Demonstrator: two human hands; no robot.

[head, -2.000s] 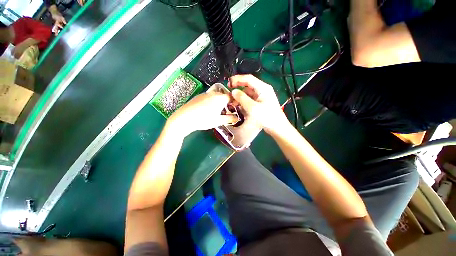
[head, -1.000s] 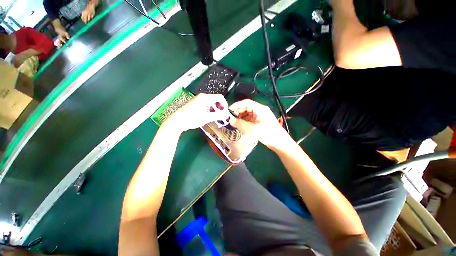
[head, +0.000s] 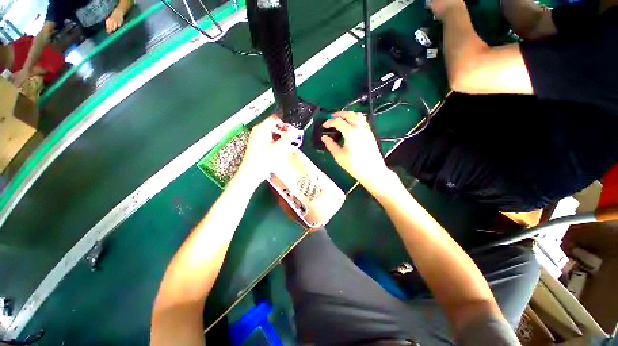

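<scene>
A pale pinkish-white housing (head: pixel 328 200) with a round cross-barred opening lies open side up at the bench's front edge. My left hand (head: pixel 266 143) is above its far end, fingers closed on a small white part (head: pixel 295 138). My right hand (head: pixel 355 144) is beyond the housing to the right, fingers curled at a round black object (head: pixel 326 133); whether it grips it is hidden. A green bin of silvery screws (head: pixel 229 159) stands left of my left hand. A black driver (head: pixel 272 57) hangs just beyond, over a dark parts tray (head: pixel 301 116).
Black cables (head: pixel 421 120) loop over the bench at the right. A seated person's arm (head: pixel 482 64) and dark clothing are close on the right. A pale-edged conveyor (head: pixel 156 94) curves past on the left. A blue stool (head: pixel 254 326) and cartons (head: pixel 557 297) are below.
My right hand has left the housing and moved away to the round black object. My left hand has lifted the white part from over the housing towards its far end. The housing's inside shows more.
</scene>
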